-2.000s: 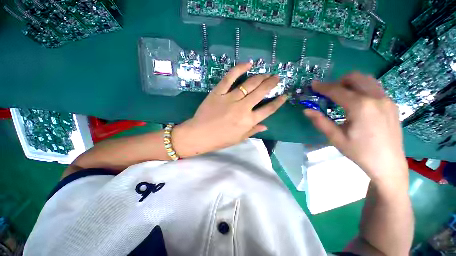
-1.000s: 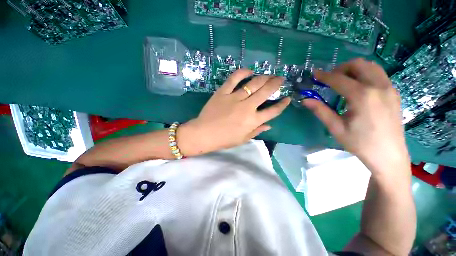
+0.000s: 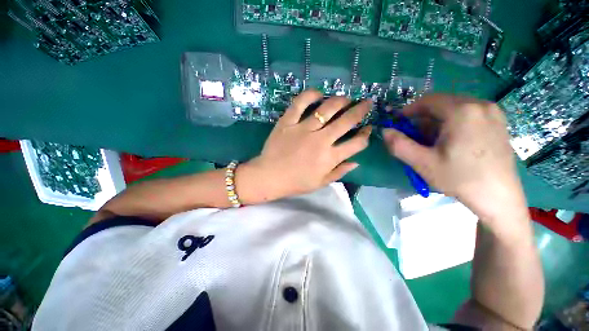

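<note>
A green circuit board strip [image 3: 278,90] lies in a clear plastic holder [image 3: 197,111] in front of me, with several thin spring antennas standing out from its far edge. A white-silver square part [image 3: 212,90] sits in the holder's left pocket. My left hand [image 3: 309,145] lies flat with spread fingers, fingertips on the strip's near edge. My right hand [image 3: 452,142] grips blue-handled cutters [image 3: 413,139]; their jaws are at the right part of the strip, partly hidden by the fingers.
More board strips [image 3: 310,11] lie in a holder at the far side. A board stack [image 3: 90,29] stands at far left and a board pile [image 3: 549,97] at right. A white bin [image 3: 116,174] of small boards and white sheets [image 3: 436,239] are below the bench edge.
The cutters have turned in my right hand; a blue handle now points toward me, below the fingers. My left hand stays on the strip with little change.
</note>
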